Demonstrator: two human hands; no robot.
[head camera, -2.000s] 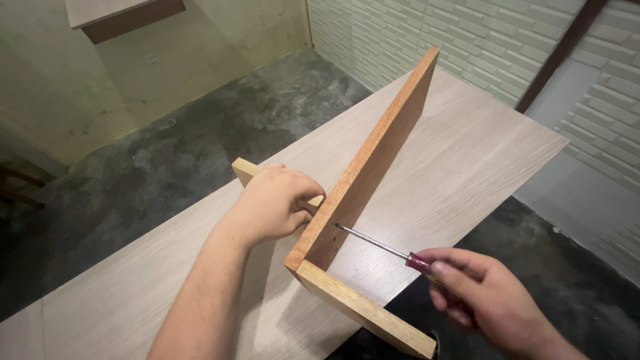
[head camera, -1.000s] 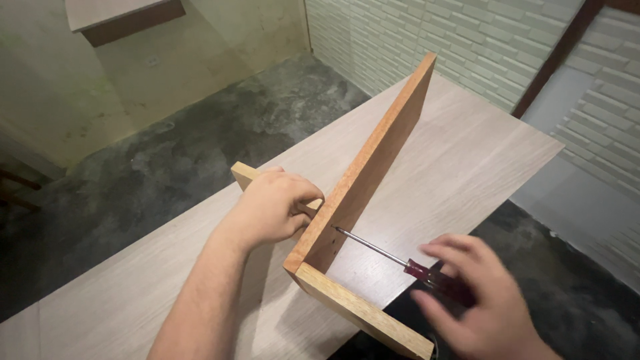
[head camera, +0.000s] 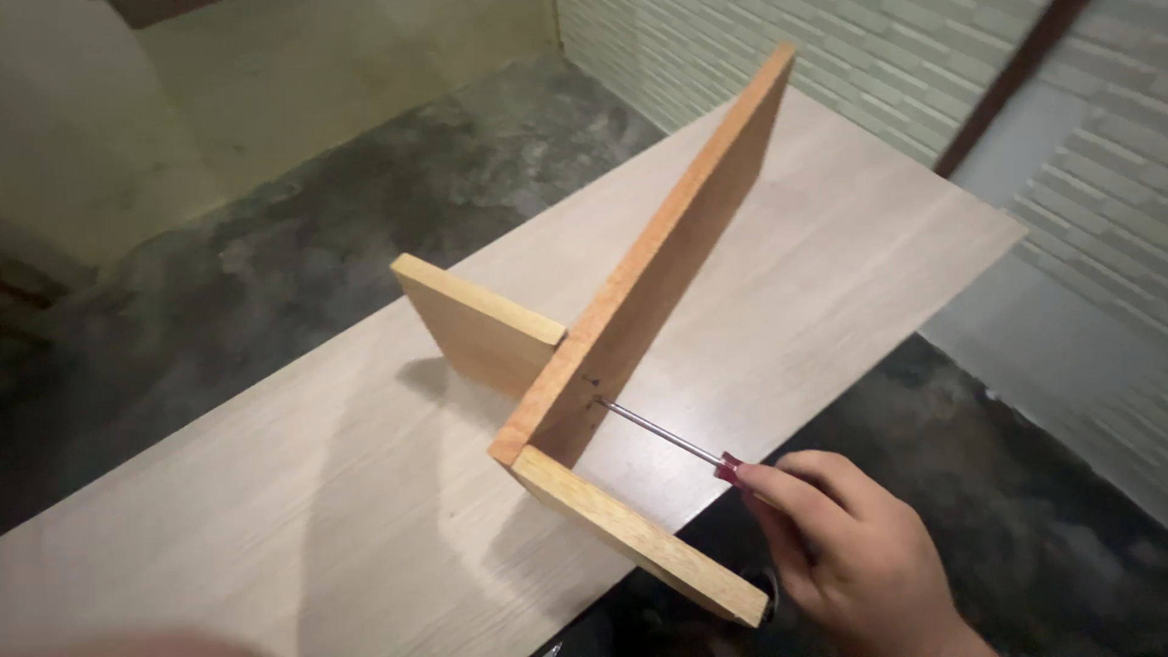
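My right hand (head camera: 849, 538) grips the red handle of a screwdriver (head camera: 662, 431). The tip of its metal shaft meets the side face of a long reddish-brown wooden board (head camera: 675, 228) standing on edge, close to several dark marks. One short pale wooden board (head camera: 484, 310) meets the long board's far-left side. Another short wooden board (head camera: 639, 529) joins its near end and reaches past the table edge. Only a blurred bit of skin, apparently my left hand (head camera: 155, 643), shows at the bottom left edge; its fingers are out of view.
Under the boards lies a pale wood-grain tabletop (head camera: 867, 210). Dark floor (head camera: 383, 173) borders it on both long sides. A wall with a brick-like relief (head camera: 675, 64) rises beyond. A partly hidden dark object sits under the near board's outer end.
My left hand has let go of the short pale board and drawn back to the bottom left edge. My right hand, loosened around the screwdriver handle a second ago, is closed on it now.
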